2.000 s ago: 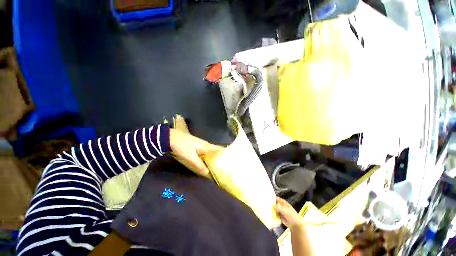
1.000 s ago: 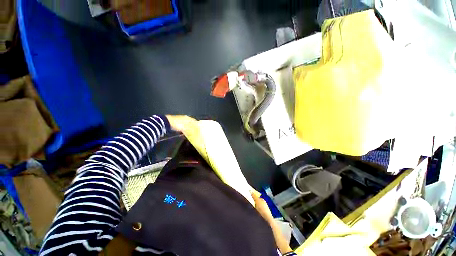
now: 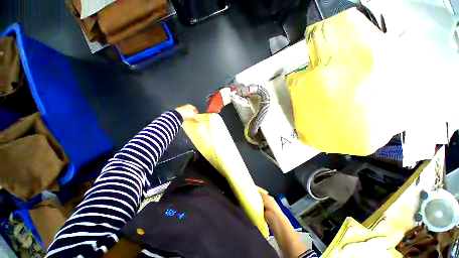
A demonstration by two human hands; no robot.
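A folded yellow bundle [image 3: 227, 164] is stretched between my two hands in front of the dark apron [image 3: 201, 221]. My left hand [image 3: 188, 113] grips its upper end. My right hand [image 3: 270, 205] grips its lower right end. The bundle shows a bright yellow face and a paler, near-white strip. The fingers are partly hidden behind the cloth. A stack of yellow lining panels [image 3: 332, 95] lies on the white surface [image 3: 287, 151] marked "A". More yellow pieces [image 3: 360, 242] lie at the lower right.
A blue crate [image 3: 75, 111] with brown pieces [image 3: 30, 161] stands at the left. A smaller blue crate [image 3: 151, 52] is at the top. A grey hose [image 3: 262, 108] and a red piece [image 3: 216, 103] sit at the white surface's edge. A small white fan [image 3: 439, 210] is at the lower right.
The yellow bundle is lifted farther from my body and held more upright. My left hand has moved up, still gripping it. The view has shifted, showing more of the blue crates.
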